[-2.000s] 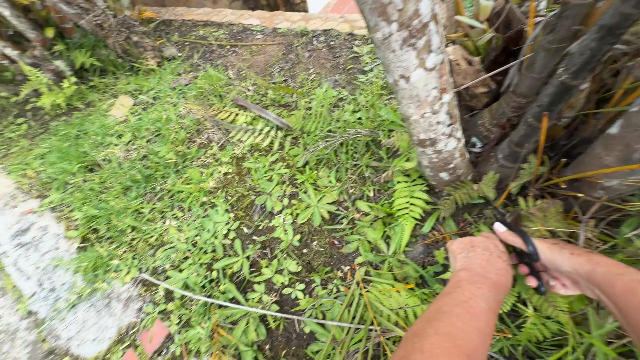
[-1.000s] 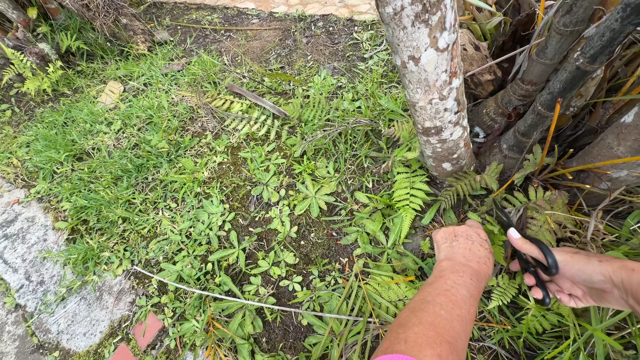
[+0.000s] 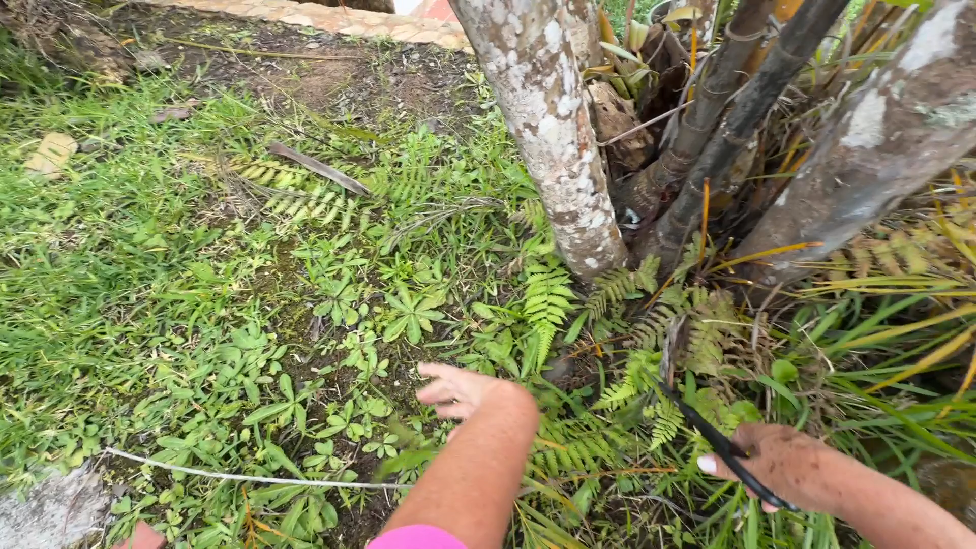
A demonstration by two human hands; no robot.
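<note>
My left hand [image 3: 456, 393] is over the low weeds left of the ferns, its fingers spread apart; a blurred green leaf or frond [image 3: 415, 450] shows just below it, and whether the hand touches it is unclear. At the lower right my right hand [image 3: 778, 461] grips black-handled scissors [image 3: 713, 435], whose blades point up and left toward the ferns. A bright green fern frond [image 3: 547, 301] hangs beside the foot of the tree trunk. Browner fronds [image 3: 705, 335] stand above the scissors.
A pale, blotched trunk [image 3: 560, 145] rises at centre right, with dark canes [image 3: 732, 122] and a leaning trunk [image 3: 862, 145] beside it. A thin pale stick [image 3: 252, 478] lies across the weeds. Stone paving [image 3: 53, 507] borders the lower left; a fallen piece of wood [image 3: 319, 168] lies farther back.
My left hand has moved left, away from the scissors and fern bases, and its fingers have spread. My right hand still holds the scissors, now turned with their blades in sight.
</note>
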